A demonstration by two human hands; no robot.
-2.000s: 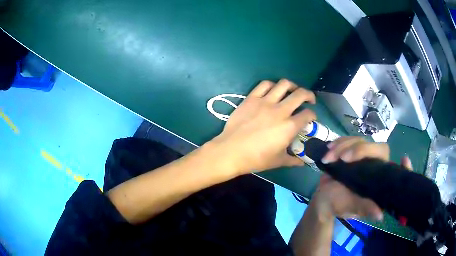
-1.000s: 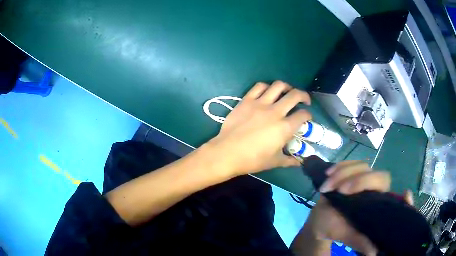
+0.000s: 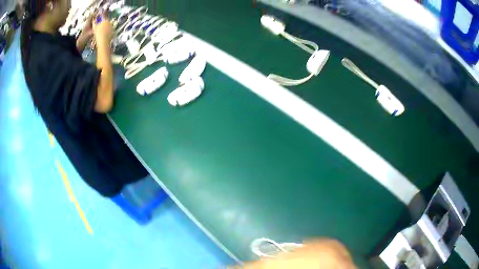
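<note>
My left hand point(image 3: 310, 255) is cut off by the bottom edge of the picture. Only its blurred back shows, so I cannot see its fingers or what is under them. A white cord loop point(image 3: 267, 247) lies on the green bench just left of it. My right hand and the black electric screwdriver are out of the picture. The silver-grey screw feeder point(image 3: 428, 234) stands at the lower right, to the right of my left hand.
A person in black point(image 3: 68, 89) sits at the bench at upper left, beside a pile of white corded units point(image 3: 152, 50). Several units lie near the pile. More corded units point(image 3: 389, 101) lie beyond the metal strip point(image 3: 315, 121). A blue stool point(image 3: 139, 206) stands below the bench edge.
The view has swung up and left, so the neighbouring person and unit pile now show. My left hand has dropped to the bottom edge; my right hand, screwdriver and unit have left the picture.
</note>
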